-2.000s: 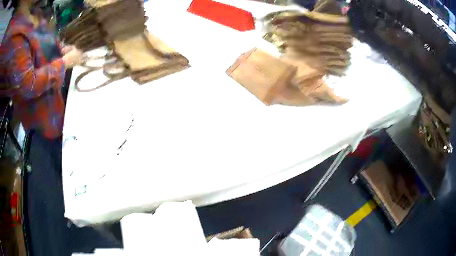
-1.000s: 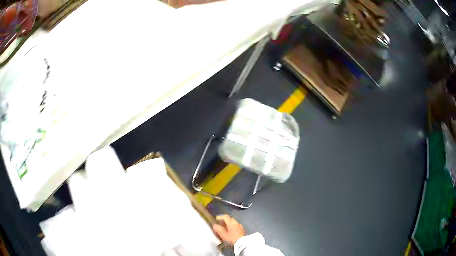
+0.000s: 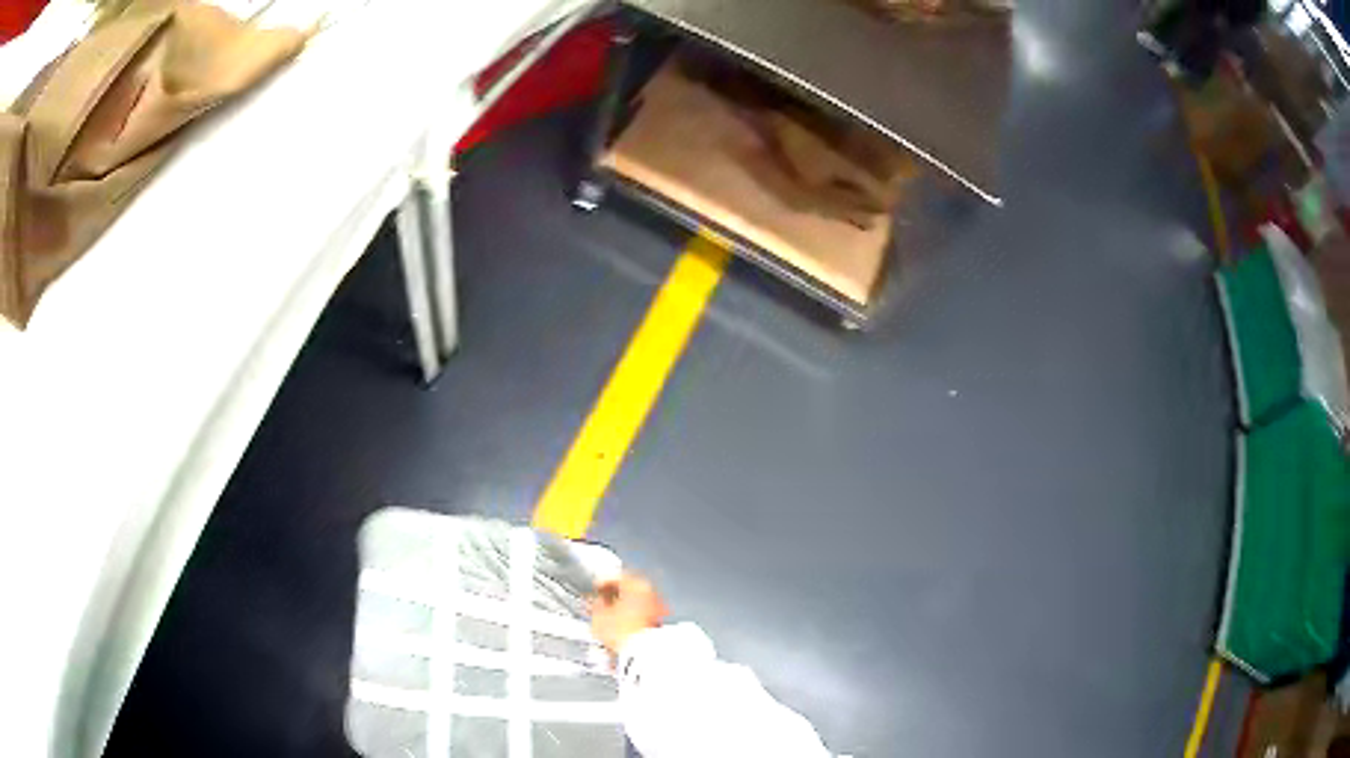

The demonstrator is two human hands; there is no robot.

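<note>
A squarish grey-white piece crossed by white bands, a wrapped bundle or seat (image 3: 486, 637), is low in the view, beside the table. My right hand (image 3: 628, 610), bare below a white sleeve, reaches from the lower right and grips its upper right edge; the fingertips are blurred. My left hand is not in view. The white-covered table (image 3: 222, 282) runs along the left side.
Brown bags (image 3: 148, 89) lie on the table at the upper left. A metal trolley (image 3: 874, 74) stands ahead, with brown board (image 3: 740, 163) on its lower shelf. A yellow line (image 3: 637, 385) crosses the grey floor. Green crates (image 3: 1288, 533) stand at the right.
The view has swung right and down. The white sheets and open carton have left it. My right hand has moved from the carton's edge to the banded piece.
</note>
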